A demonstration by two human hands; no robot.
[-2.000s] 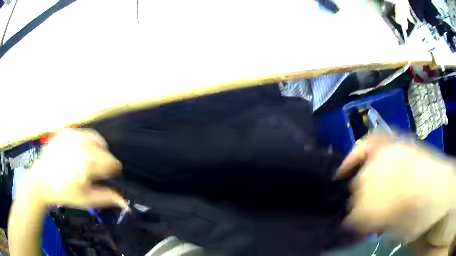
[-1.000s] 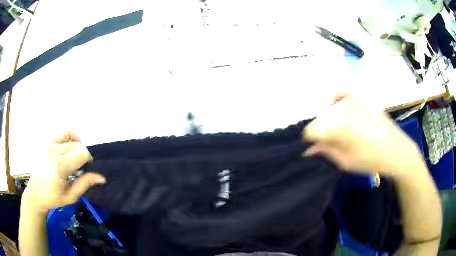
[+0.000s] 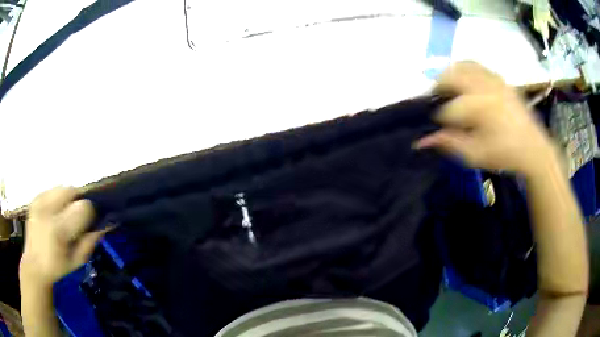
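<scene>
A black garment [image 3: 329, 204] hangs over the wearer's lap, its waistband [image 3: 276, 148] pulled straight between both hands along the table's front edge. A small white print [image 3: 246, 218] shows on its front. My left hand [image 3: 62, 230] grips the waistband's left end at the lower left. My right hand [image 3: 483, 118] grips its right end, higher up at the right, slightly blurred. The fingertips behind the cloth are hidden on both hands.
White table [image 3: 230, 92] behind the garment. A dark elastic strip [image 3: 59, 39] lies at the upper left. A blue tape strip [image 3: 441, 36] is at the upper right, dark snips [image 3: 445, 6] at its top. Blue bins [image 3: 75, 299] with black cloth are below at both sides.
The garment was a blurred dark mass, then was held up by its waistband. Since then the waistband has tilted, its right end higher and left end lower, and is stretched straighter.
</scene>
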